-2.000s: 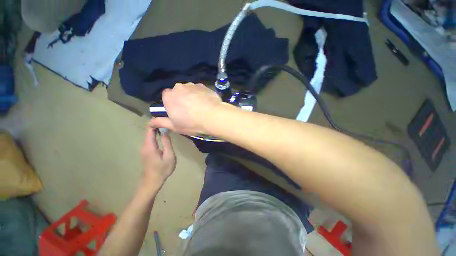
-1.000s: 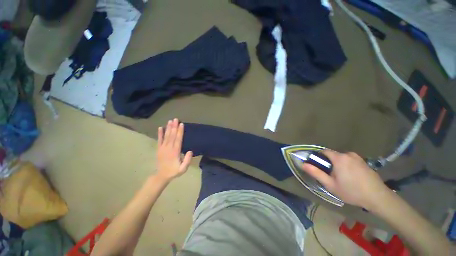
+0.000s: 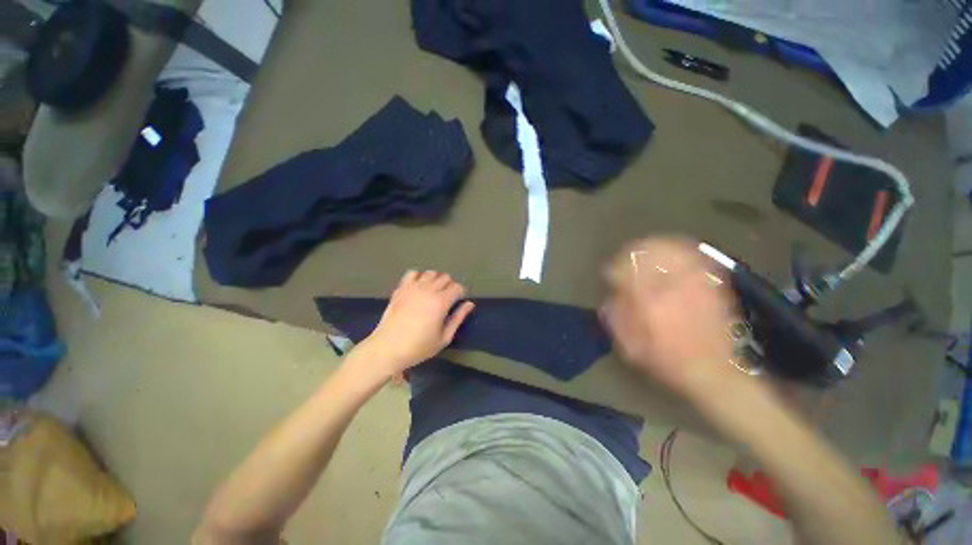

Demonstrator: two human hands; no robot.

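A narrow navy fabric strip (image 3: 533, 332) lies along the table edge nearest my body. My left hand (image 3: 426, 316) rests on its left part, fingers over the cloth and thumb out to the side. My right hand (image 3: 671, 314) is strongly blurred just past the strip's right end. The black steam iron (image 3: 794, 330) stands right beside it, its handle side showing; the blur hides whether my fingers touch it. A thick stack of navy pieces (image 3: 341, 202) lies left of centre. A white strip (image 3: 533, 213) points toward me from a looser navy pile (image 3: 581, 112).
The pale steam hose (image 3: 746, 112) curves round the right side. A black iron rest (image 3: 842, 197) with orange-red bars lies at right, with small black snips (image 3: 696, 64) above. A padded arm (image 3: 75, 160) holds a dark roll (image 3: 77, 55) upper left. A blue tray (image 3: 735, 32) is upper right.
My left hand has moved right along the strip. The iron has moved right, off the strip, and is tilted up; my right hand no longer covers its handle. The view has shifted.
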